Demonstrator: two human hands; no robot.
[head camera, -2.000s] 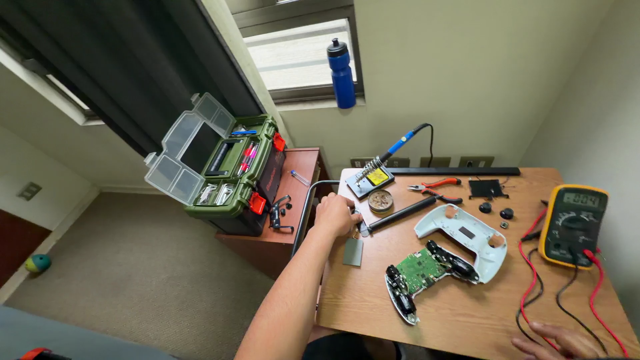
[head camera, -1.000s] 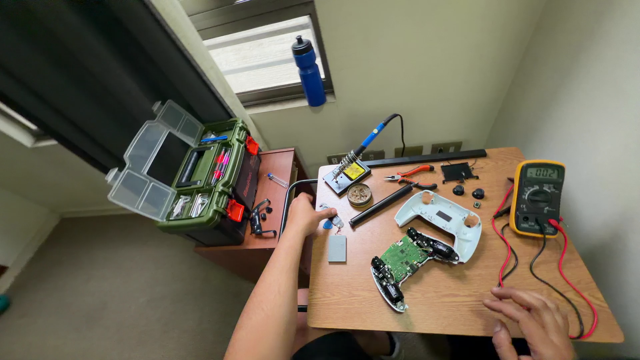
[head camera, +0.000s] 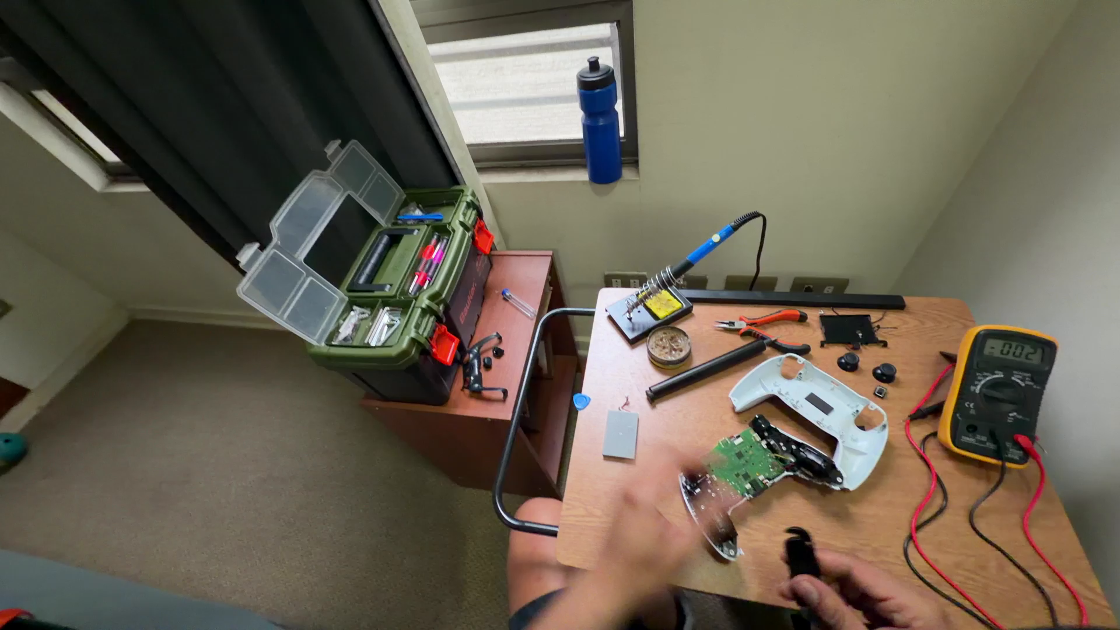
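My left hand (head camera: 652, 516), blurred, is over the near left part of the table, beside the opened game controller half with its green circuit board (head camera: 748, 464); whether it holds anything cannot be told. My right hand (head camera: 862, 591), at the lower right, grips a small black plastic part (head camera: 801, 556) between thumb and fingers. A white controller shell (head camera: 818, 402) lies behind the board half. Left of them are a flat grey battery (head camera: 620, 435) and a blue opening pick (head camera: 581, 401) at the table's left edge.
A soldering iron (head camera: 700, 252) rests in its stand, near a tip cleaner tin (head camera: 669, 346), a black tube (head camera: 707, 371) and red-handled pliers (head camera: 770, 319). A multimeter (head camera: 997, 394) with leads stands right. A green toolbox (head camera: 394, 289) sits open on the side cabinet (head camera: 516, 332).
My left hand has moved from beside the battery towards the circuit board. My right hand, which rested on the table, now holds a black part. The blue pick lies on the table.
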